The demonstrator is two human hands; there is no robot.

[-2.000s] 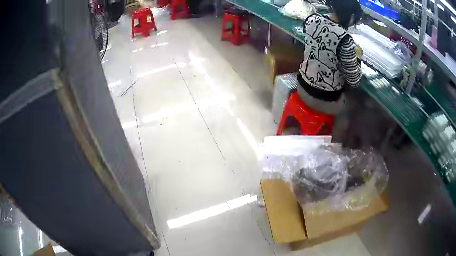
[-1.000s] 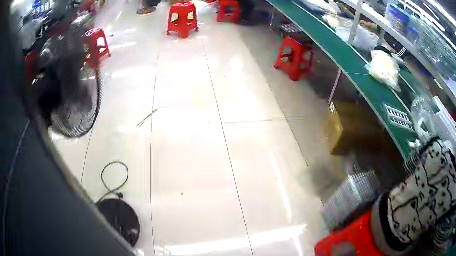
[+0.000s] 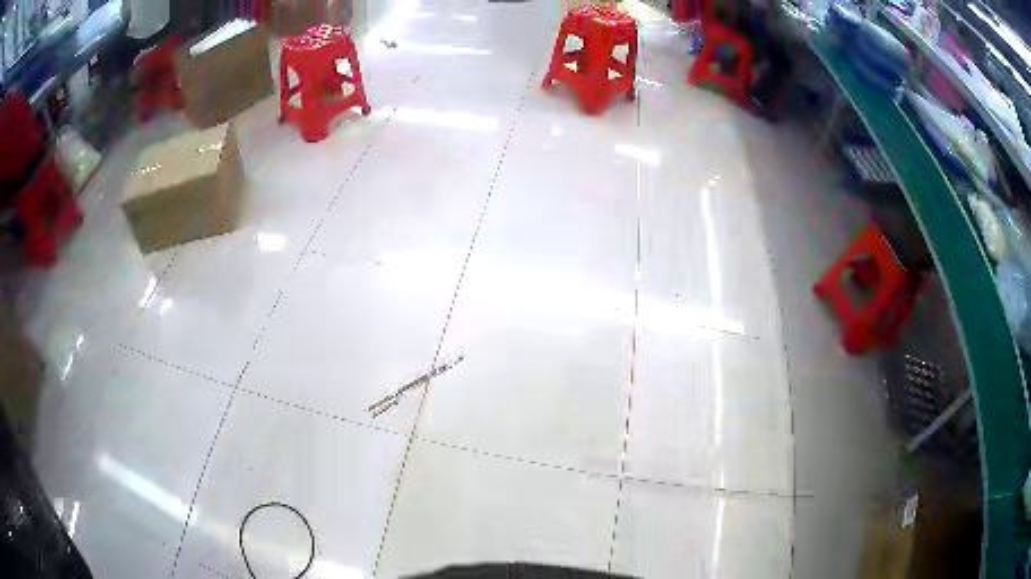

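Neither of my hands is in the picture. A glossy pale tiled floor (image 3: 543, 328) lies in front of me. Nearest on it are a looped black cable (image 3: 277, 543) at the lower left and a thin, stick-like item (image 3: 416, 387) near the middle. A dark curved edge, possibly my own clothing, shows at the bottom centre; I cannot tell what it is.
Red stools stand at the back left (image 3: 322, 81), back centre (image 3: 594, 59) and right (image 3: 868, 290). Closed cartons (image 3: 187, 187) sit at the left. The green-topped bench (image 3: 933, 215) curves down the right side, with a carton (image 3: 891, 541) below it.
The view has moved forward along the aisle and turned left. The grey panel, the fan, the seated person and the open carton have left the picture. Cartons at the left have come in.
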